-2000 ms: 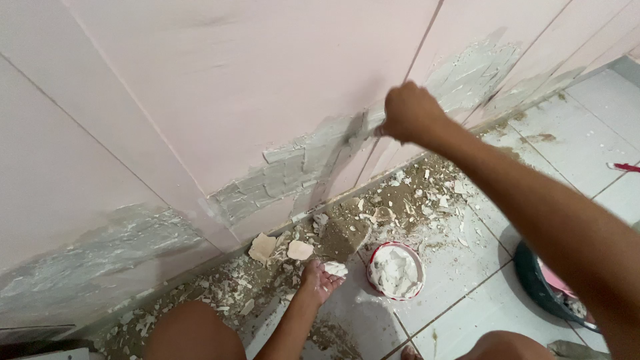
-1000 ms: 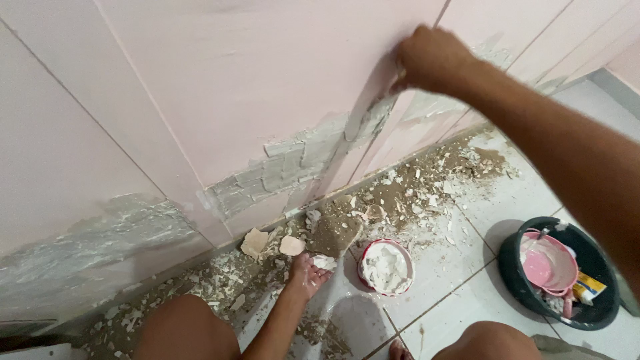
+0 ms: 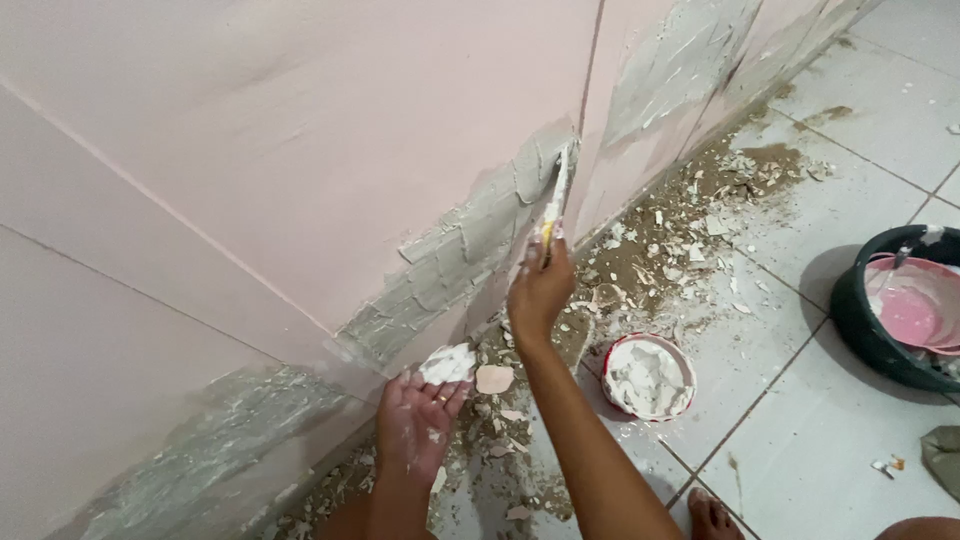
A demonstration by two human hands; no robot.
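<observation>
My right hand (image 3: pixel 541 289) grips a putty knife (image 3: pixel 556 196) by its yellow handle; the white-coated blade lies against the upper right end of a grey putty patch (image 3: pixel 465 232) on the pink wall (image 3: pixel 322 135). Palm up, my left hand (image 3: pixel 420 420) carries a lump of white putty (image 3: pixel 448 364) at its fingertips, low beside the wall. A round red-rimmed tub (image 3: pixel 649 377) of white putty stands on the tiled floor, right of my right forearm.
Paint flakes and brown dirt (image 3: pixel 652 255) lie along the wall's foot. At the right, a dark green basin (image 3: pixel 862 322) holds a pink container (image 3: pixel 911 304). A cigarette butt (image 3: pixel 889 466) and my bare foot (image 3: pixel 709 514) are on the floor tiles.
My right hand has come down from higher on the wall, and the putty knife now shows plainly. My left hand still holds white putty near the wall's foot.
</observation>
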